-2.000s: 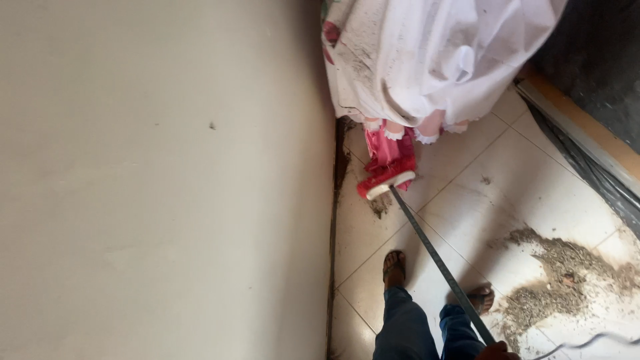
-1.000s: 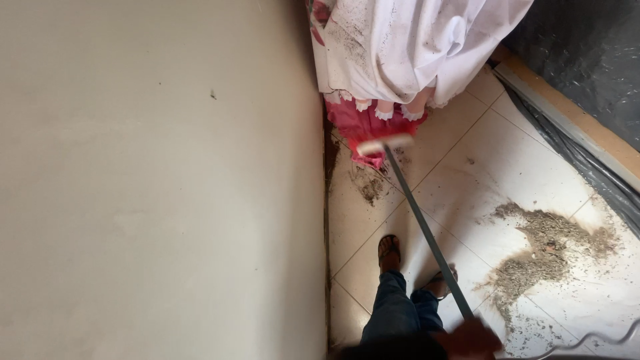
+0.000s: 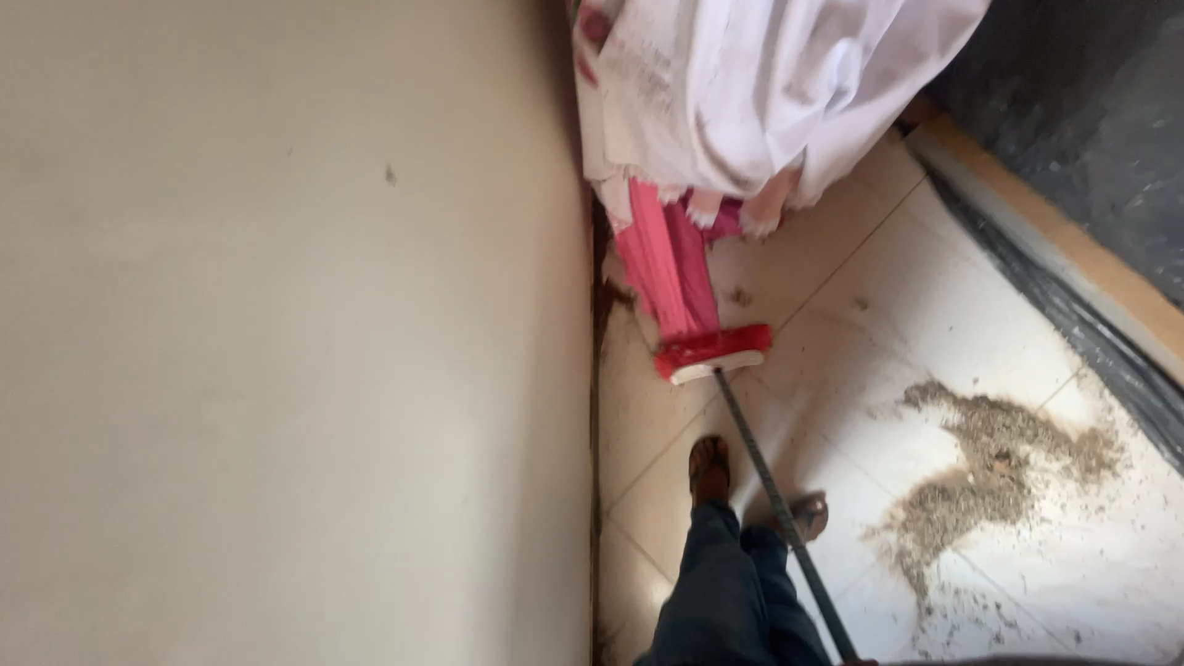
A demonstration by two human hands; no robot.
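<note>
A sliver of my right hand (image 3: 862,662) shows at the bottom edge, closed around the dark handle of a broom (image 3: 782,504). The broom's head (image 3: 717,354), white on top with red bristles, rests on the tiled floor against the near end of a bright pink cloth (image 3: 680,268). This cloth stretches from beneath a hanging white cloth (image 3: 731,92) with a scalloped edge and dark smudges. My left hand is out of view.
A pale wall (image 3: 296,333) fills the left side. A patch of brown debris (image 3: 971,472) lies on the floor to the right. Black plastic sheeting (image 3: 1045,296) runs along a wood-coloured edge (image 3: 1064,222). My sandalled feet (image 3: 709,462) stand near the handle.
The broom head has moved back from the white cloth's hem toward my feet. The pink cloth, bunched near the hem one second ago, now stretches out toward my feet.
</note>
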